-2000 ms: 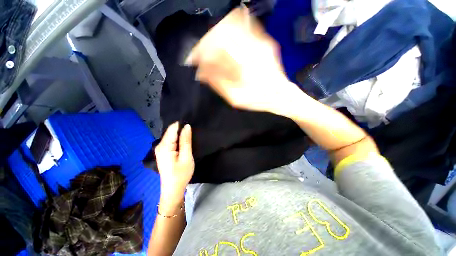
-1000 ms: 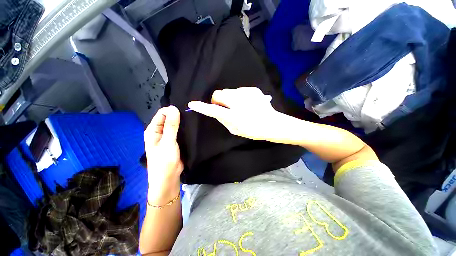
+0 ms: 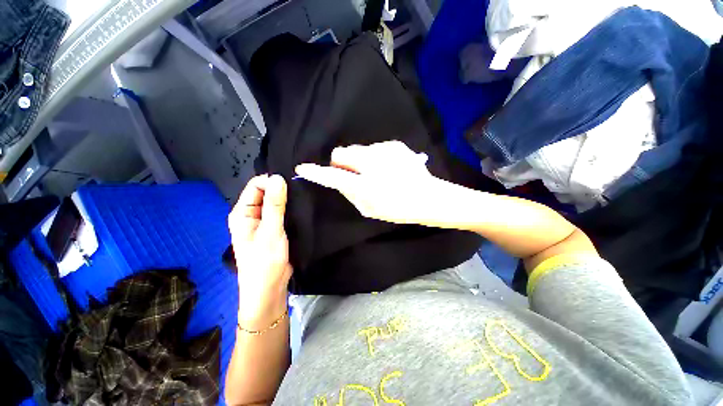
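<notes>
A large matte black garment (image 3: 341,119) lies across the lap and hangs forward between the knees. My left hand (image 3: 260,218) pinches the garment's left edge between thumb and fingers. My right hand (image 3: 380,178) is over the middle of the garment, its index finger pointing left towards the left fingertips, with a small gap between them. A thin pale tool tip shows at the right index fingertip, and a small pale end shows behind the hand; the rest of the tool is hidden in the fingers. Its exact kind cannot be told.
A blue plastic crate (image 3: 158,230) at left bears a phone (image 3: 63,229) and a plaid garment (image 3: 135,341). Blue denim (image 3: 587,95) and white garments (image 3: 610,155) are heaped at right. A curved table edge with ruler marks (image 3: 103,44) and dark denim (image 3: 24,71) are upper left.
Two seconds ago my right hand was raised and blurred over the upper garment; it has come down close to my left hand. Since one second ago both hands have barely shifted.
</notes>
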